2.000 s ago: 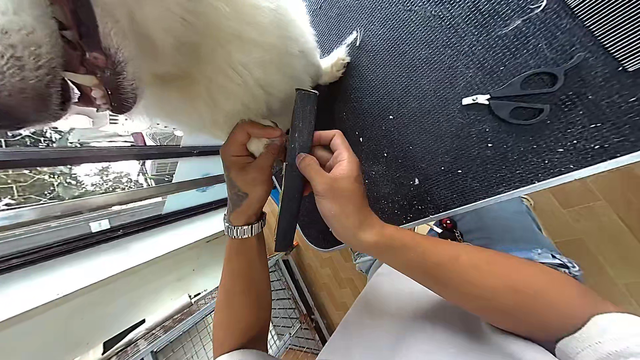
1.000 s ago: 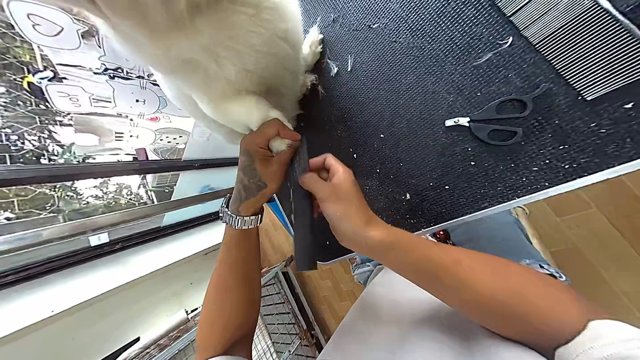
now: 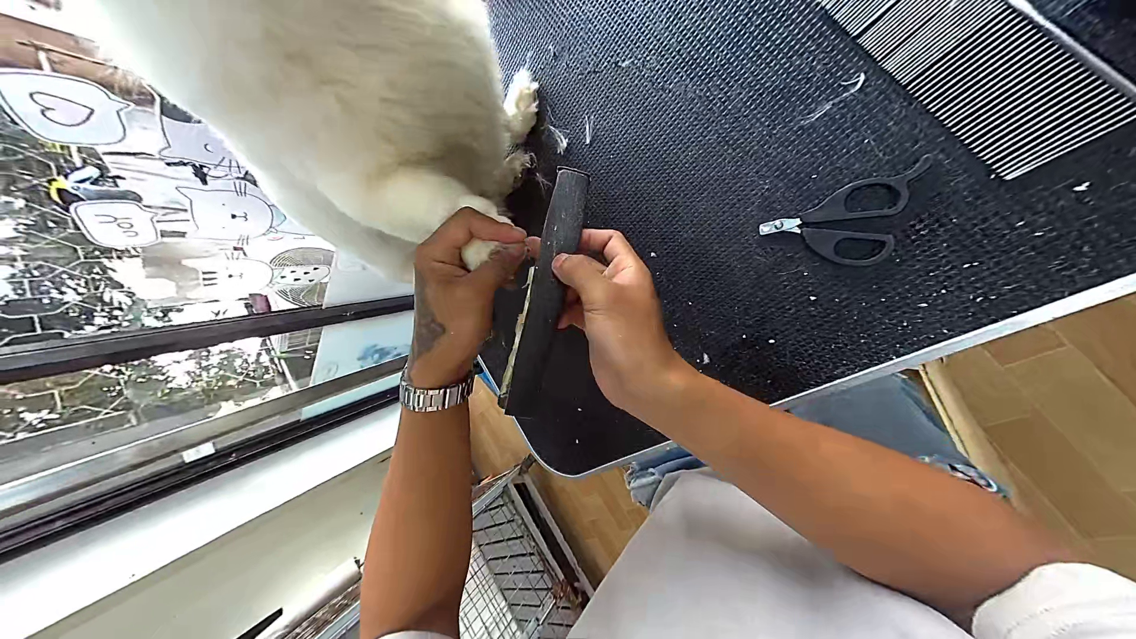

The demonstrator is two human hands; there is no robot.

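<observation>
My left hand (image 3: 466, 288) is closed around one paw (image 3: 480, 254) of a white-furred dog (image 3: 355, 106), near the edge of the grooming table. Between the fingers and thumb of my right hand (image 3: 617, 306) is a long dark nail file (image 3: 552, 266), tilted, its upper part just right of the held paw. Whether the file touches a claw cannot be told, as the fingers hide it. Another furry paw (image 3: 522, 105) rests on the black textured mat (image 3: 701, 177). Black-handled nail clippers (image 3: 839, 213) lie on the mat to the right.
A striped panel (image 3: 994, 89) lies at the mat's upper right. The table's pale edge (image 3: 963, 335) runs below the clippers. At left is a window with drawn figures (image 3: 231, 213) and a dark frame (image 3: 213, 333). A wire cage (image 3: 524, 559) stands below on the floor.
The dog's head, seen at the upper left two seconds ago, is out of view; its body now fills that area. My hands still hold the paw and the file. The view has shifted somewhat.
</observation>
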